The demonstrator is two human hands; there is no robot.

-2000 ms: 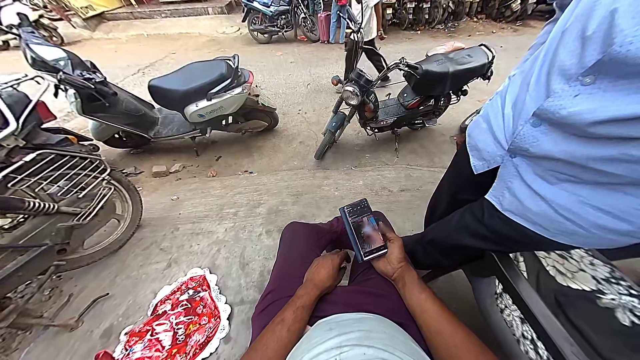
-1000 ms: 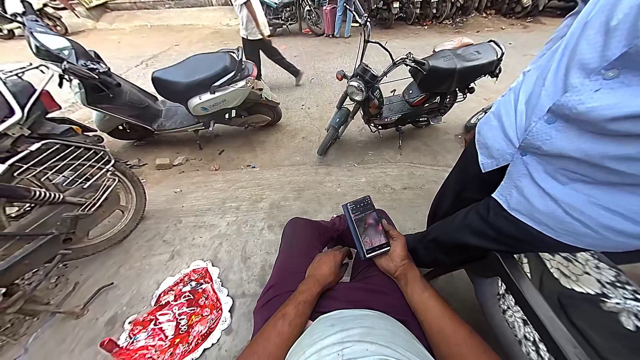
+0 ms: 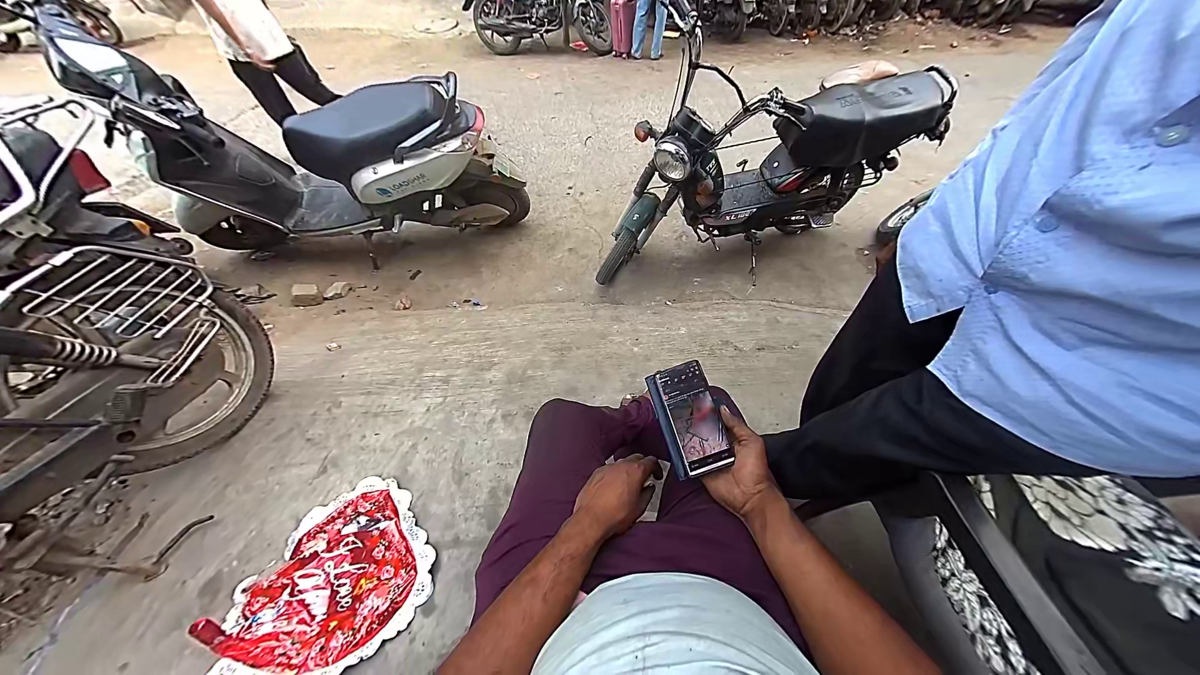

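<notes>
In my right hand (image 3: 742, 466) is a smartphone (image 3: 698, 422) in a dark blue folding case, its lit screen facing up toward me. The phone is over my lap, slightly tilted, between my knees. My left hand (image 3: 616, 494) rests on my thigh in maroon trousers (image 3: 539, 506), just left of the phone and apart from it, its fingers loosely curled. Whether anything is under those fingers is hidden.
Close on my right is a person in a blue shirt (image 3: 1059, 253), beside a floral-patterned seat (image 3: 1078, 511). A red foil balloon (image 3: 342, 581) with a white scalloped edge lies at lower left. A scooter (image 3: 375, 159), a moped (image 3: 750, 178) and a motorcycle wheel (image 3: 220, 384) are around me.
A walking person in the background has moved left, behind the scooter. My right hand keeps its hold on the phone, and my left hand stays on my thigh.
</notes>
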